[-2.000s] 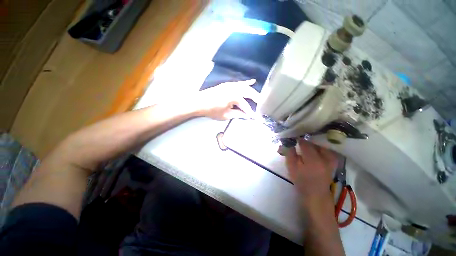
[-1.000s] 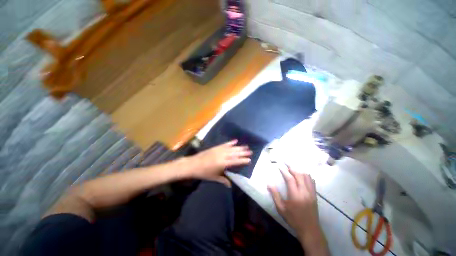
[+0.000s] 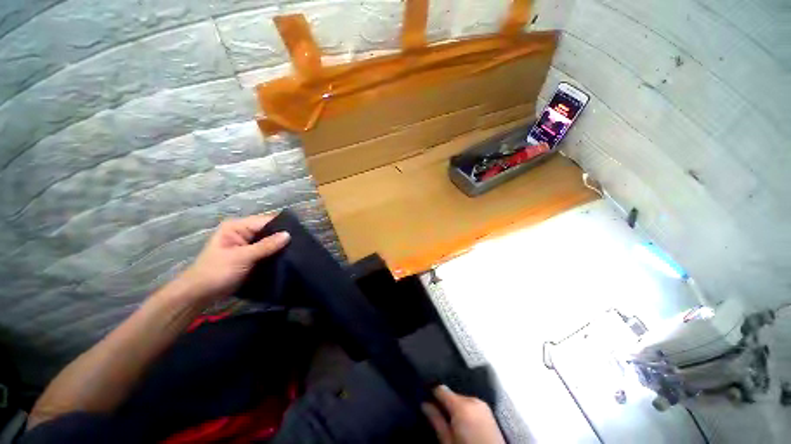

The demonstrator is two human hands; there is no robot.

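Observation:
A long narrow dark garment piece (image 3: 334, 290) is stretched above my lap, left of the sewing table. My left hand (image 3: 232, 258) pinches its upper end between thumb and fingers. My right hand (image 3: 464, 420) grips its lower end near the bottom edge of the picture. Part of the piece hangs below my left hand; where it ends against the dark clothing is hard to tell. The white sewing machine (image 3: 694, 342) stands at the right, with its presser foot area under bright light and no fabric seen there.
The white table (image 3: 512, 316) has its front edge beside my lap. A cardboard extension (image 3: 390, 208) with orange tape adjoins it. A grey tool tray (image 3: 494, 178) and a lit phone (image 3: 559, 114) are on the cardboard. Padded white walls stand behind. Something red shows below my lap.
The dark piece has left the table and is now held over my lap. Both hands have moved off the table with it. The view has turned left, and the scissors are out of view.

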